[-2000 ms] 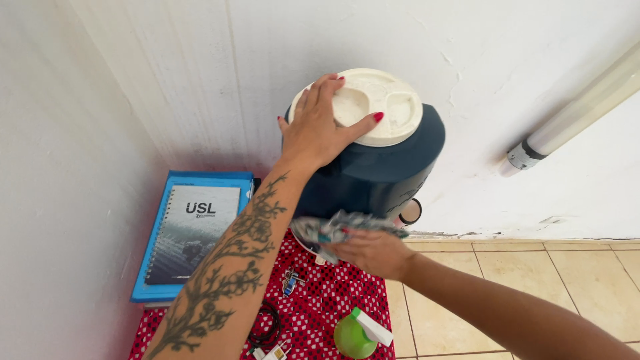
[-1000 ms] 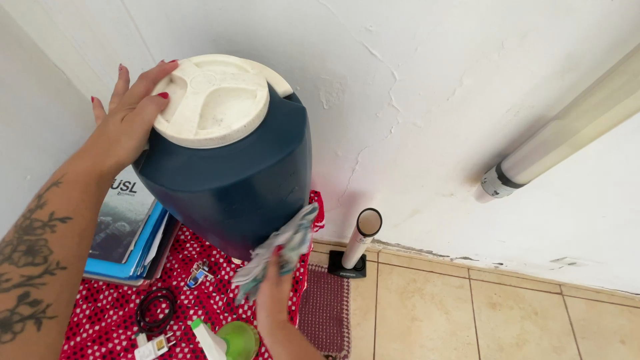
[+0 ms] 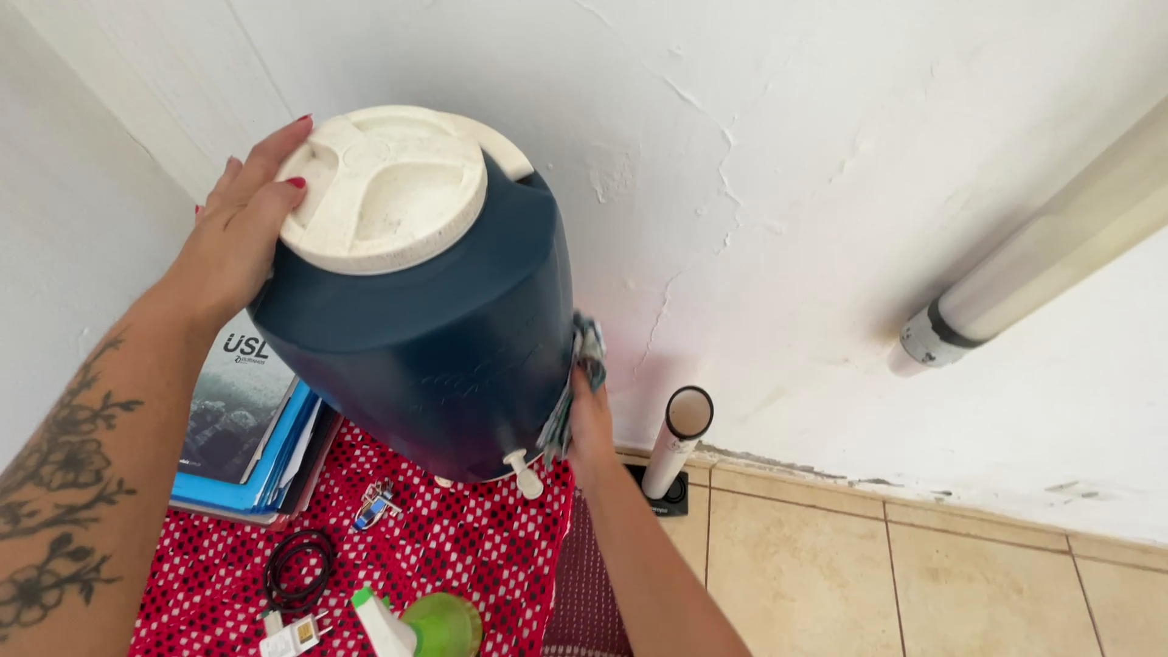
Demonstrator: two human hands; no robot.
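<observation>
A dark blue water jug (image 3: 420, 347) with a white screw lid (image 3: 388, 192) and a small white tap (image 3: 525, 474) stands on a red patterned cloth (image 3: 438, 538). My left hand (image 3: 246, 214) rests on the left edge of the lid, thumb and fingers spread over its rim. My right hand (image 3: 589, 415) holds a crumpled grey-green cloth (image 3: 575, 383) against the jug's lower right side. Part of the right fingers is hidden behind that cloth.
Notebooks and blue folders (image 3: 246, 411) lie left of the jug. Nearer are keys (image 3: 374, 506), a coiled black cable (image 3: 299, 570), a white charger (image 3: 294, 636) and a green spray bottle (image 3: 443, 625). A white tube (image 3: 677, 447) stands on the floor by the wall.
My right hand has moved with the cloth from the jug's lower front around to its right side. The left hand stays at the lid. The view has shifted.
</observation>
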